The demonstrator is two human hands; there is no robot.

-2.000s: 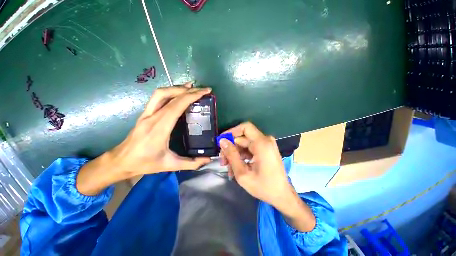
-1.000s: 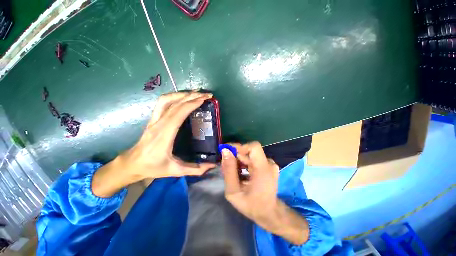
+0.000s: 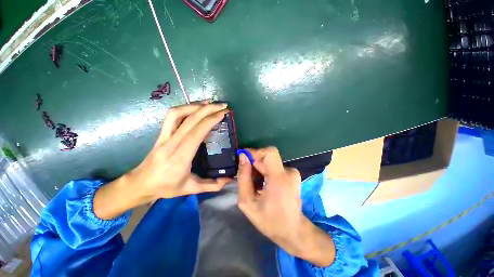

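Observation:
A phone half-assembly (image 3: 220, 146), black with silver areas inside and a dark red edge, is held at the near edge of the green bench. My left hand (image 3: 170, 151) grips it from the left, fingers over its far end and thumb at its near end. My right hand (image 3: 276, 200) pinches a small blue pick (image 3: 246, 155) between thumb and finger, against the phone's right side seam. The pick's tip and the phone's left edge are hidden.
Dark red slivers (image 3: 66, 136) lie in small piles at the left. Another red-rimmed phone (image 3: 208, 7) is cut off at the top. Black trays (image 3: 474, 65) stand at the right. An open carton (image 3: 355, 161) sits below the bench edge, and a clear tray (image 3: 20, 197) at far left.
The pick was lower on the phone's right side one second ago and is now slightly higher along it. The left hand keeps its grip. The whole view has shifted a little.

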